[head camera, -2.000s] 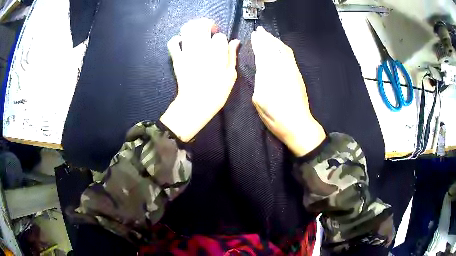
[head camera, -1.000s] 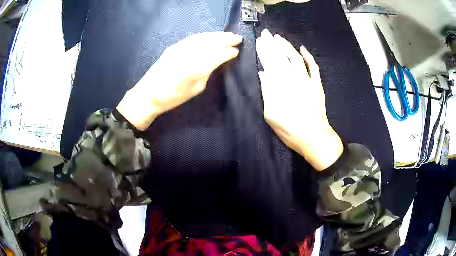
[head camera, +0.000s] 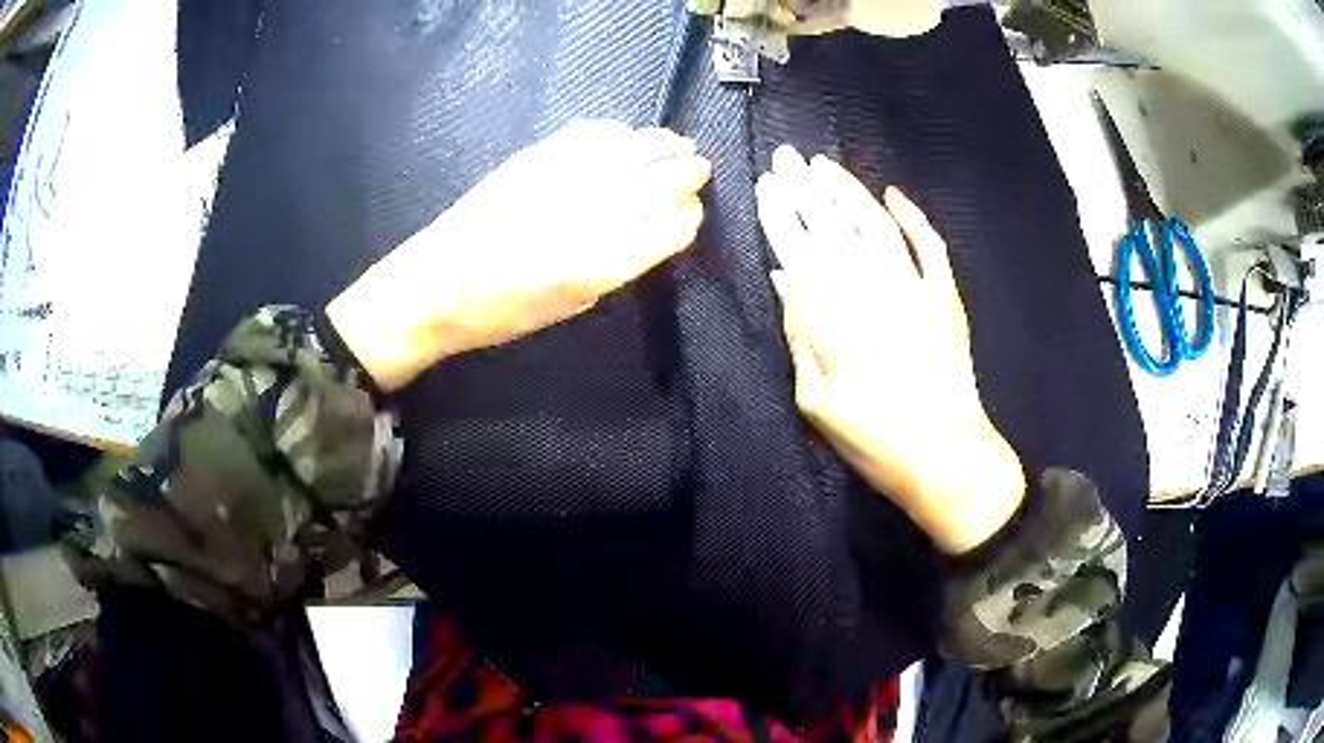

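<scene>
A large dark cut panel (head camera: pixel 552 479) covers the middle of the table and hangs over its front edge. A straight seam (head camera: pixel 754 131) runs from the presser foot (head camera: pixel 736 61) toward me. My left hand (head camera: pixel 545 240) lies left of the seam, fingers together and bent, with its fingertips closed on a raised fold of the panel; the exact grip is partly hidden. My right hand (head camera: pixel 879 327) lies palm down and flat right of the seam, its outer finger spread. Both hands are a little below the foot. The needle is not visible.
Blue-handled scissors (head camera: pixel 1165 298) lie on the white table (head camera: pixel 109 261) at the right, blades pointing away. Dark cords (head camera: pixel 1252 363) hang over the edge beyond them. Another dark piece (head camera: pixel 218 58) lies at upper left. The machine head's pale base (head camera: pixel 886 15) is at the top edge.
My left hand has shifted and turned, its wrist further left. My right hand has moved slightly toward me and right. The panel's lower part has bunched up and sits nearer. The view has shifted slightly.
</scene>
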